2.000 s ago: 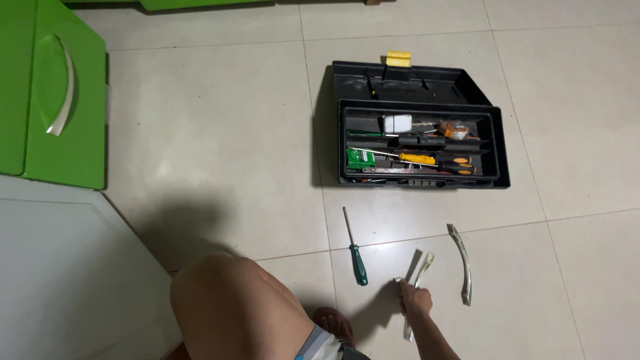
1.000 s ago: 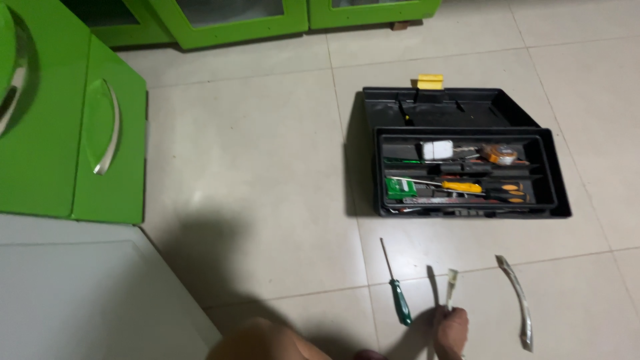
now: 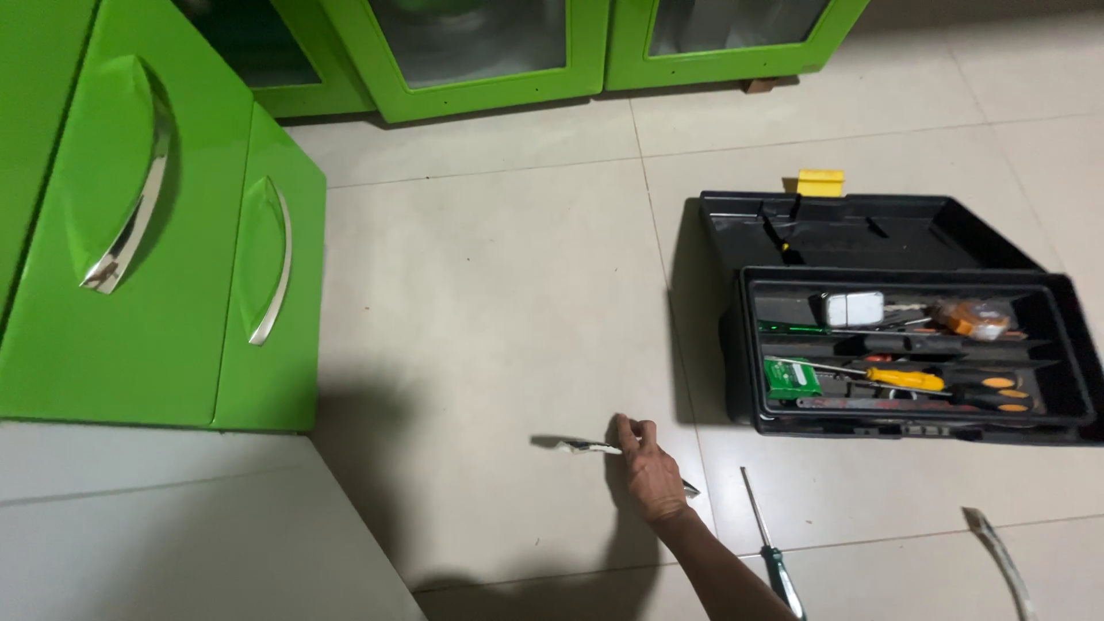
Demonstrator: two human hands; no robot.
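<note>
My right hand [image 3: 651,466] grips a shiny metal cabinet handle [image 3: 589,447] around its middle, low over the tiled floor left of the toolbox. Both ends of the handle stick out past the fingers. To the right of the hand lies a green-handled screwdriver [image 3: 780,578], its tip pointing away from me. A second curved metal handle [image 3: 1000,552] rests farther right on the tiles. My left hand is out of the frame.
An open black toolbox [image 3: 906,431] with a yellow latch [image 3: 820,183] holds screwdrivers, a tape measure [image 3: 973,319] and a green box [image 3: 792,378]. Green drawers with metal handles [image 3: 274,267] stand at left, green cabinet doors [image 3: 483,103] at the back, a white panel [image 3: 172,517] at lower left.
My right hand has carried the metal handle from right of the screwdriver to left of it. The view has swung left, showing more of the green cabinets.
</note>
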